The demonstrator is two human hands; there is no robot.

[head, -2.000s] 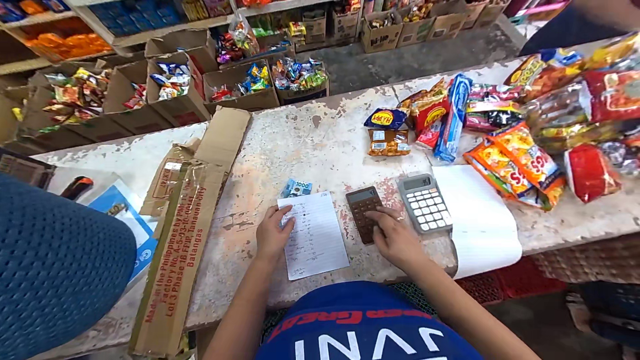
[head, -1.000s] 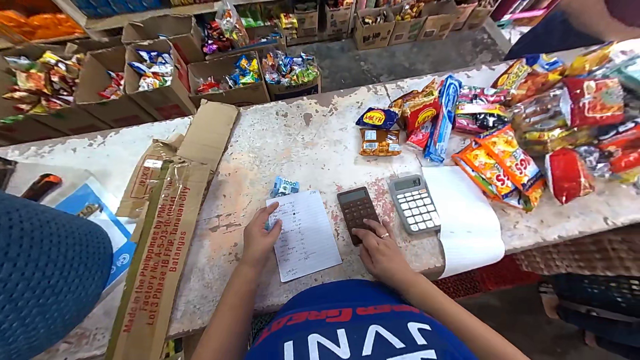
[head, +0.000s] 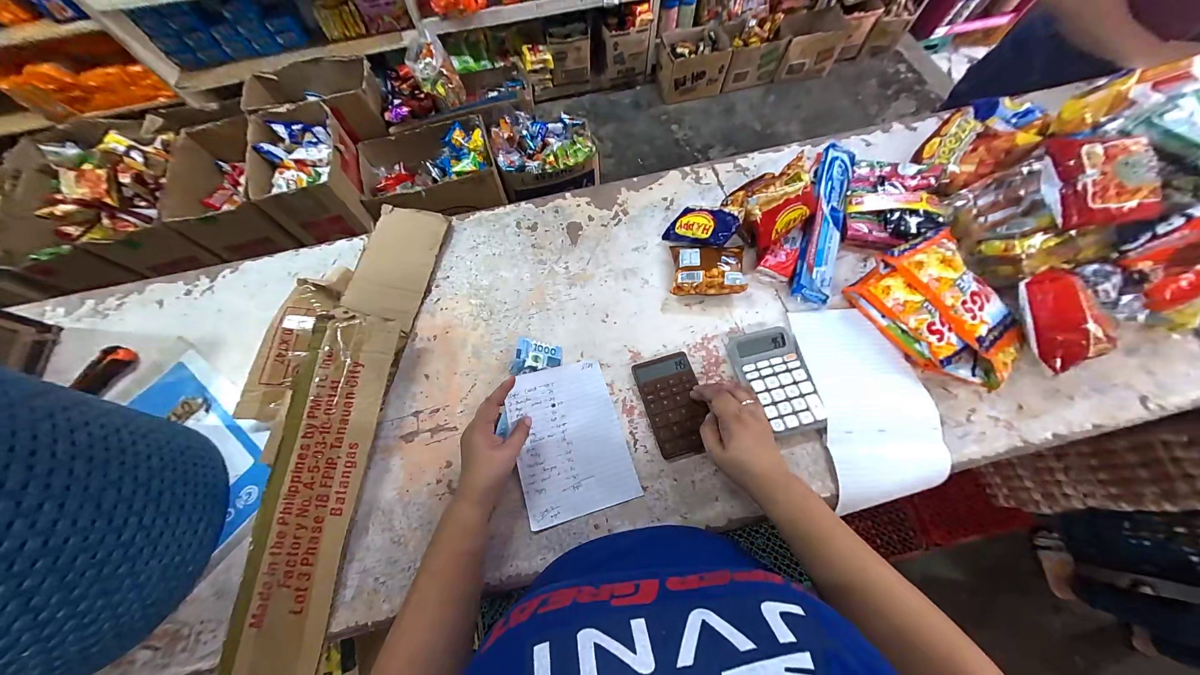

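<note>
My left hand (head: 494,436) holds the left edge of a lined sheet with handwriting (head: 574,459), with a blue banknote (head: 537,354) partly under its top. My right hand (head: 741,431) has its fingertips on the keys at the right side of a brown calculator (head: 667,403); a ring is on one finger. Touching that hand's right side, a grey calculator with white keys (head: 780,384) lies beside an open lined notebook (head: 877,403). Snack packs, among them a blue long pack (head: 823,223) and orange packs (head: 937,309), lie beyond.
A flattened cardboard piece (head: 314,469) lies left on the worn counter (head: 506,272), near a blue printed sheet (head: 202,412) and a blue woven rounded object (head: 94,497). Cardboard boxes of snacks (head: 305,178) line the far side. Another person's arm (head: 1120,33) shows top right.
My right hand has shifted from the lower edge of the brown calculator up to its right-side keys. My left hand stays at the sheet's left edge.
</note>
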